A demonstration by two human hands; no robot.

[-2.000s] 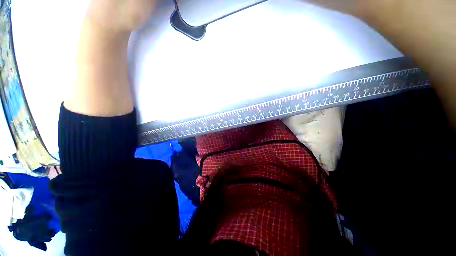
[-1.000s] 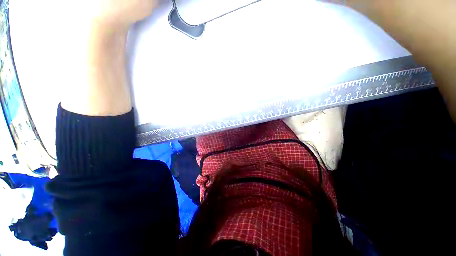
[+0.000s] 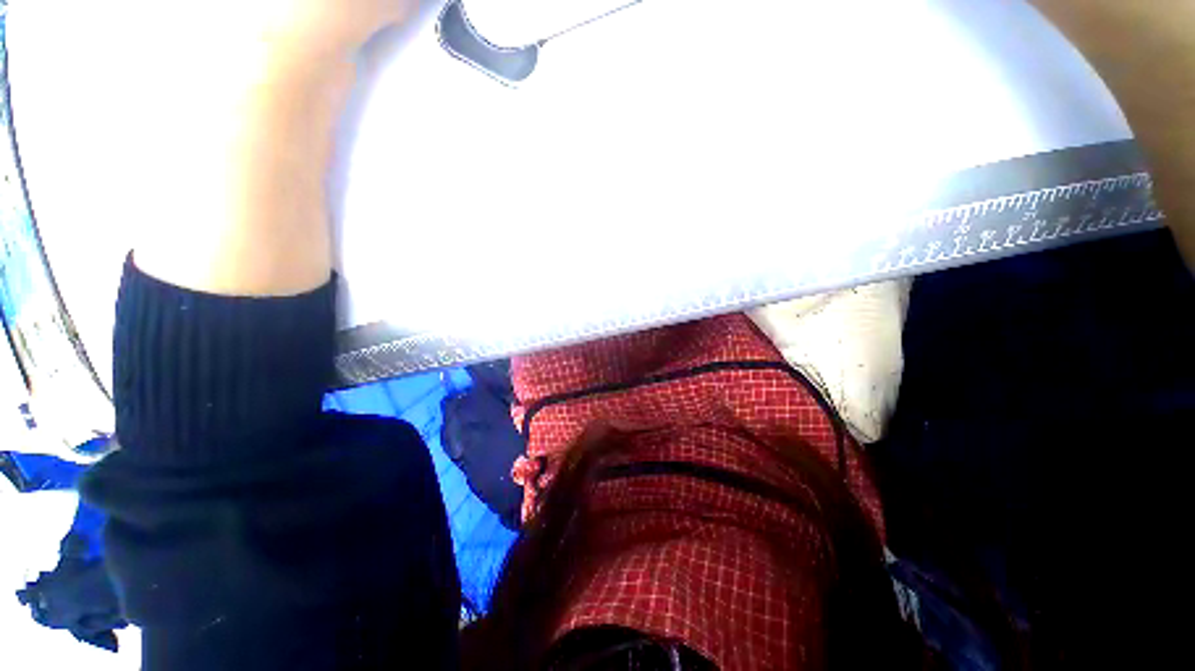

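Note:
My left hand [image 3: 343, 19] is at the top edge, overexposed and cut off, so its fingers and anything in them are hidden. My left forearm reaches up over the white machine bed [image 3: 708, 171] from a black ribbed cuff. My right hand is out of the picture. Only my bare right forearm shows at the upper right, blurred. A grey-edged slide cover outline [image 3: 495, 60] lies in the bed right of my left hand. No needle and no cloth under it are in view.
A grey measuring tape [image 3: 1035, 216] runs along the front table edge. Below it are a red checked apron [image 3: 682, 537] and a cream cloth [image 3: 852, 354]. Dark cloth [image 3: 81, 583] lies at the lower left, with blue material [image 3: 478, 557] left of the apron.
My right forearm has moved outward to the right, and less of it shows. My left arm has shifted slightly left. The bed outline sits slightly higher in view.

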